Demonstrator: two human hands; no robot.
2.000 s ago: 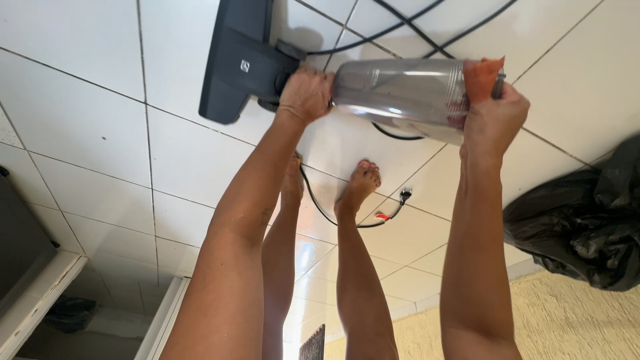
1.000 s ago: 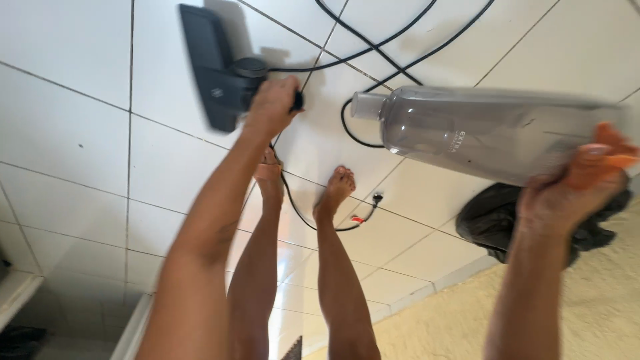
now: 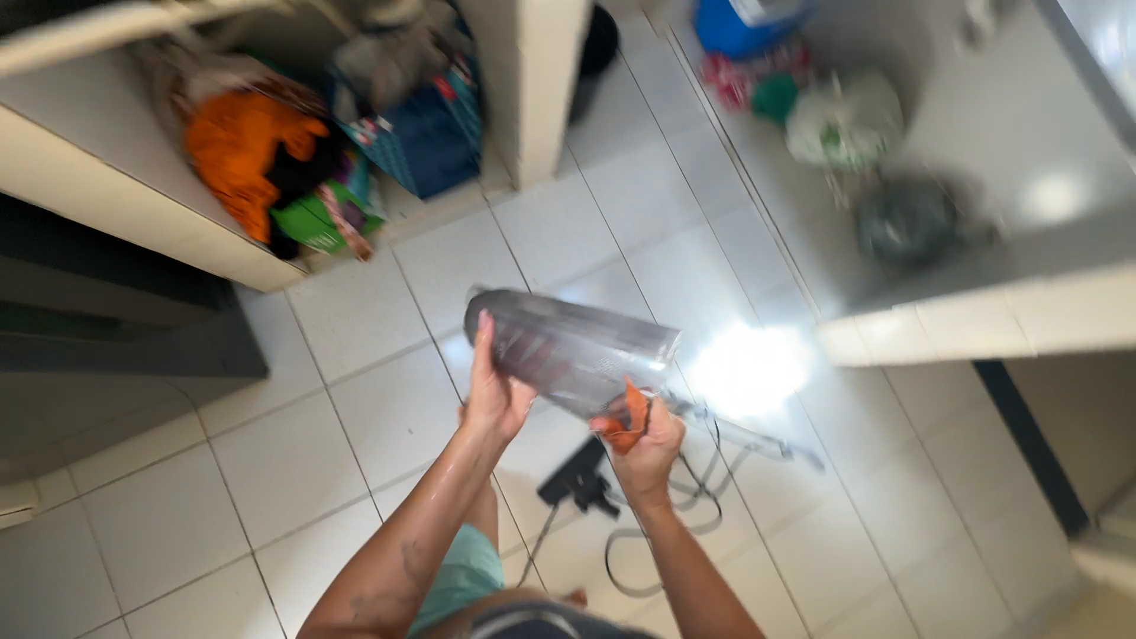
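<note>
A clear grey plastic vacuum cleaner canister point(image 3: 568, 346) is held in front of me above the tiled floor, its closed rounded end at the upper left. My left hand point(image 3: 497, 390) grips it near that rounded end, thumb on top. At the lower right end my right hand point(image 3: 650, 439) is closed on an orange cloth point(image 3: 632, 417), which touches the canister's rim. Below lies the black vacuum floor head point(image 3: 579, 479) on the floor, with a dark power cord point(image 3: 621, 586) looping beside it. The picture is somewhat blurred.
Shelves at the upper left hold orange clothing point(image 3: 240, 151) and a blue bag point(image 3: 426, 142). A counter point(image 3: 1003, 115) at the upper right carries tied plastic bags point(image 3: 843, 124) and a blue object point(image 3: 745, 27). A dark cabinet point(image 3: 133, 311) stands at the left.
My left hand has let go of the floor head, which now lies on the floor, and has taken hold of the canister. The view has swung widely towards shelves and a counter.
</note>
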